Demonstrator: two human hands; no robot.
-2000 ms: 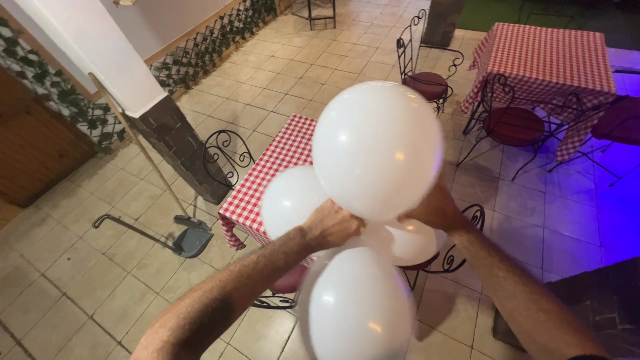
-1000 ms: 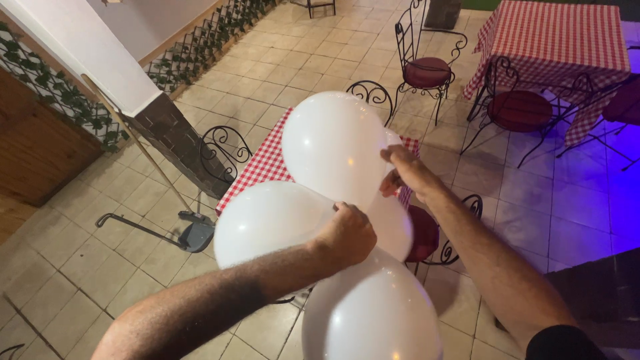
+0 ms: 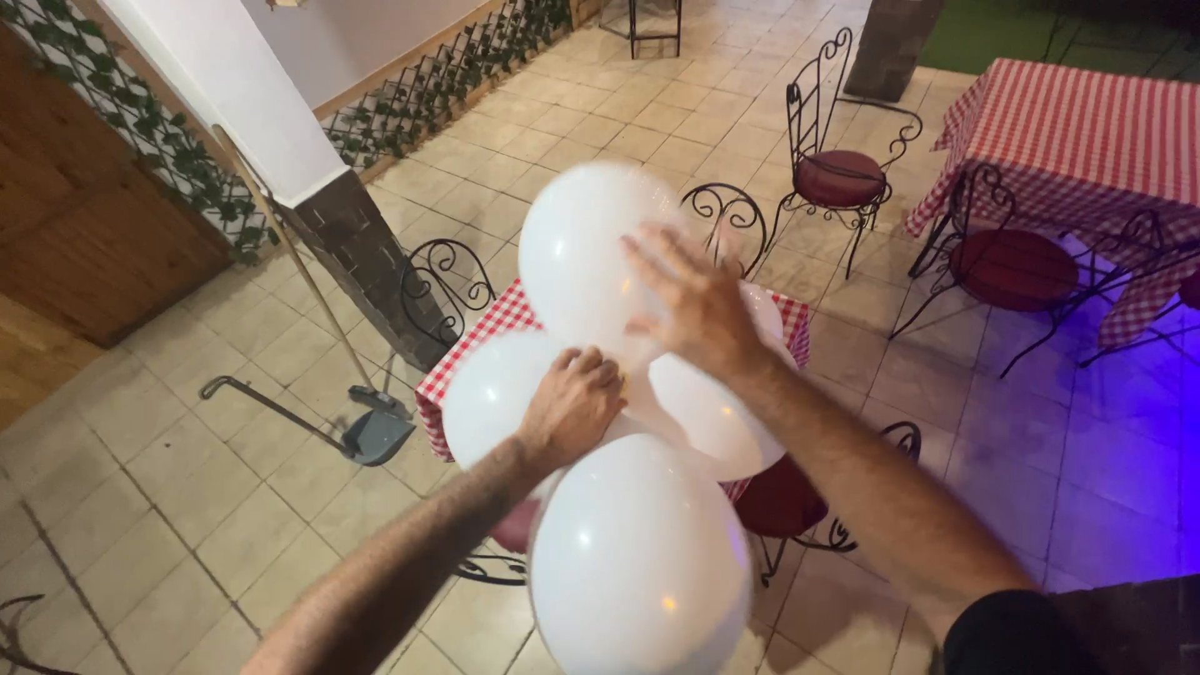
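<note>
Several inflated white balloons are bunched above a table with a red-and-white checked tablecloth [image 3: 442, 384]. My left hand [image 3: 577, 398] is closed at the middle of the bunch, where the balloons meet; the knots are hidden under its fingers. Its neighbours are the left balloon [image 3: 492, 394] and the large near balloon [image 3: 642, 562]. My right hand [image 3: 698, 305], somewhat blurred, has its fingers spread against or just over the side of the top balloon [image 3: 586, 253]. Below that palm is the right balloon [image 3: 712, 412].
Black wrought-iron chairs with dark red seats surround the table, one with its seat [image 3: 783, 502] at the right. A long-handled dustpan [image 3: 377, 436] and a broom stand by a pillar [image 3: 366, 253]. Another checked table [image 3: 1097, 122] with chairs is at the upper right.
My right hand has opened, fingers now spread, and lies over the top balloon's right side. The right balloon shows more fully than a second ago. My left hand remains at the bunch's middle.
</note>
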